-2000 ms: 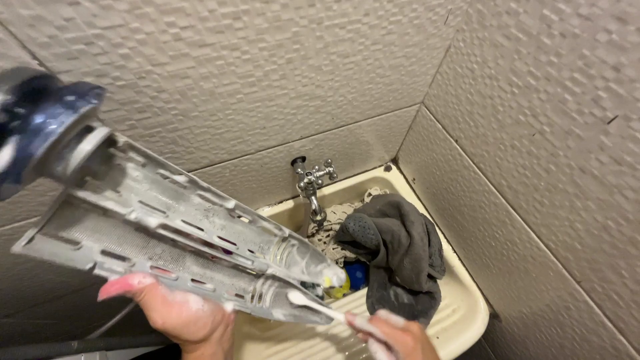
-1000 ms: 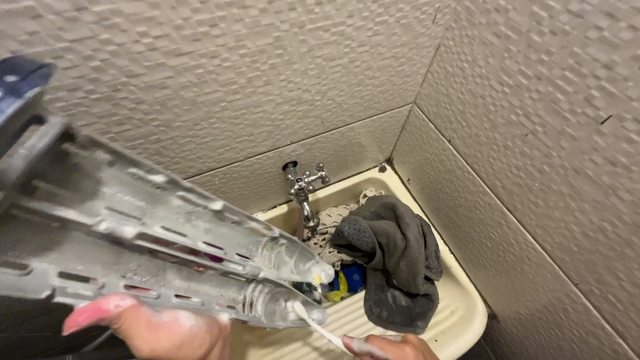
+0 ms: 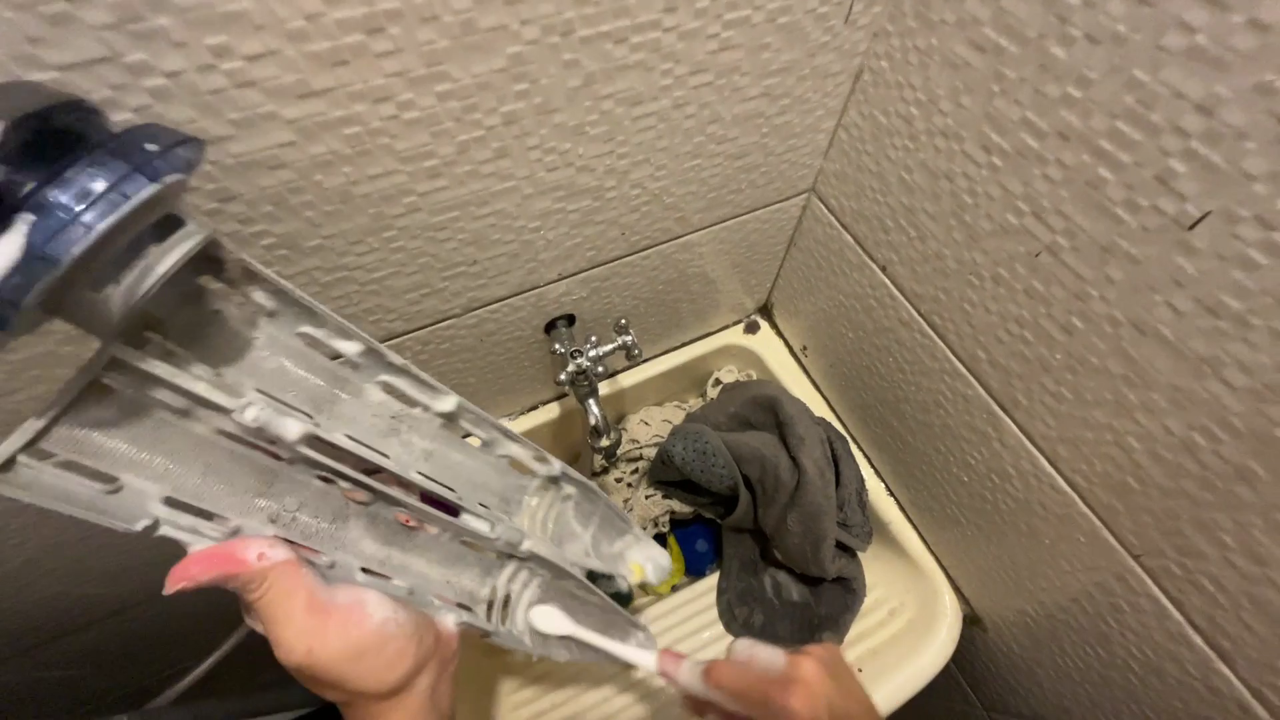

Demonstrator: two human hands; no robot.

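Observation:
A long grey slotted plastic housing (image 3: 290, 480), open like a hinged trough and smeared with suds, slants from the upper left toward the sink. A dark blue translucent part (image 3: 100, 220) sits at its upper left end. My left hand (image 3: 340, 620) supports the housing from below, foam on its palm and thumb. In my right hand (image 3: 780, 680) is a white toothbrush (image 3: 595, 640); its head touches the inside of the housing near the ribbed, tapered lower right end. The fingertips of my right hand are foamy too.
Below is a cream ribbed sink (image 3: 925, 625) with a chrome faucet (image 3: 590, 380) at its back. A dark grey cloth (image 3: 790, 490), a beige lacy cloth (image 3: 650, 440) and a blue and yellow item (image 3: 695, 550) lie in it. Textured tiled walls (image 3: 1050, 250) meet behind the sink.
The housing has tilted and shifted between frames, its blue end moving mostly out of view one second ago and back in now. The toothbrush has stayed near the tapered end.

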